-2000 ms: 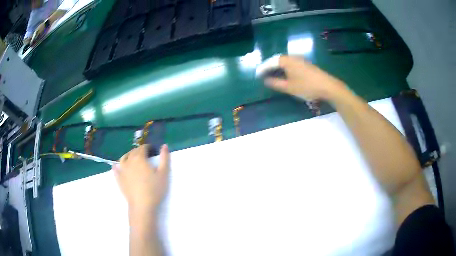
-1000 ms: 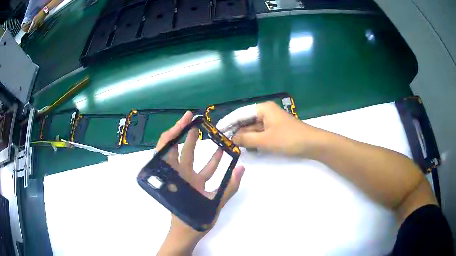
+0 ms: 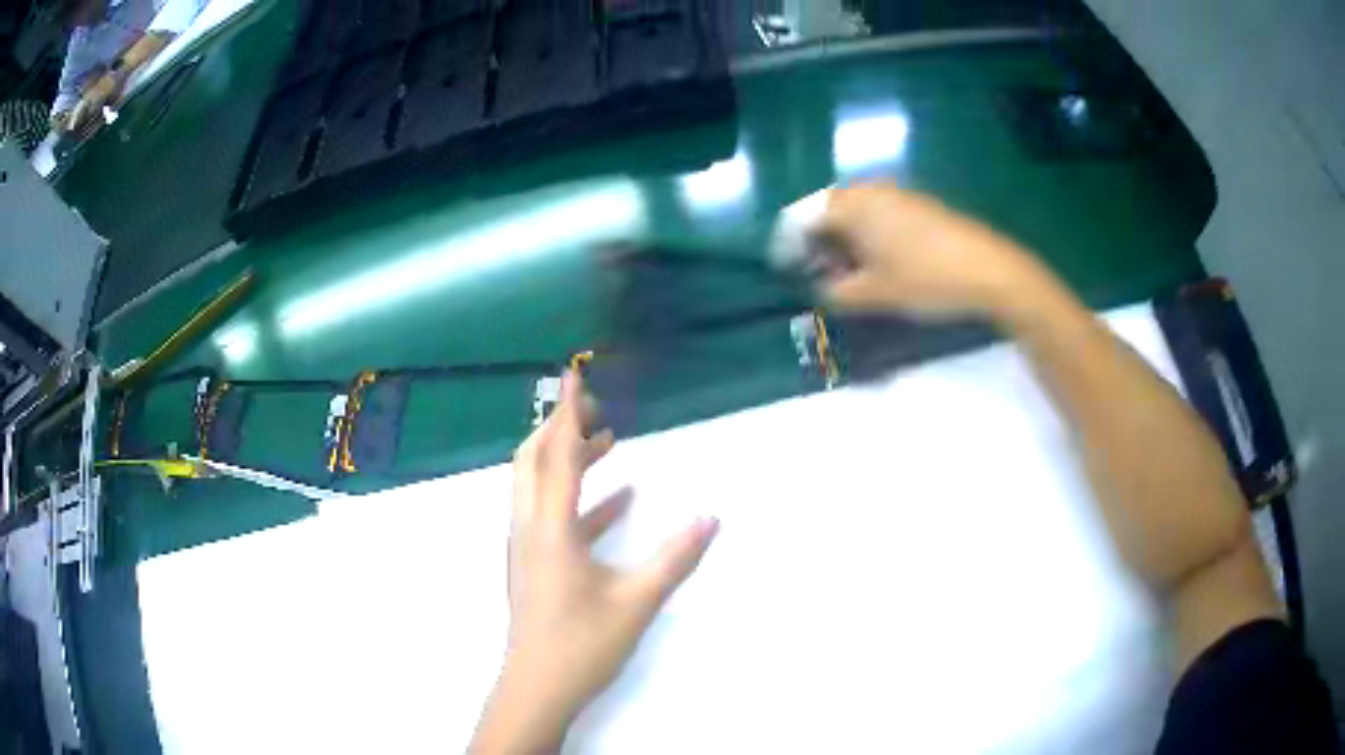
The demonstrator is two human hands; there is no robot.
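Note:
My left hand (image 3: pixel 578 597) is open over the white sheet (image 3: pixel 826 575), fingers apart and holding nothing. Its fingertips overlap the near edge of the frame row; contact is not clear. My right hand (image 3: pixel 915 258), with white covers on its fingers, is over the green belt (image 3: pixel 487 317). It grips the right end of a blurred black phone middle frame (image 3: pixel 649 303), which extends left above the belt. Several middle frames (image 3: pixel 379 421) lie in a row along the sheet's far edge, with orange-gold and silver bits at their ends.
A black pocketed tray (image 3: pixel 487 111) lies beyond the belt. A white guide bar (image 3: pixel 266 479), yellow-brown rod (image 3: pixel 192 332) and silver bracket (image 3: pixel 74 509) are at left. A dark piece with a pale slot (image 3: pixel 1227 391) is at right. Another person's arms (image 3: pixel 111 74) show top left.
The middle frame has gone from my left hand above the sheet to my right hand over the belt. My right hand has moved up and right; my left hand has opened.

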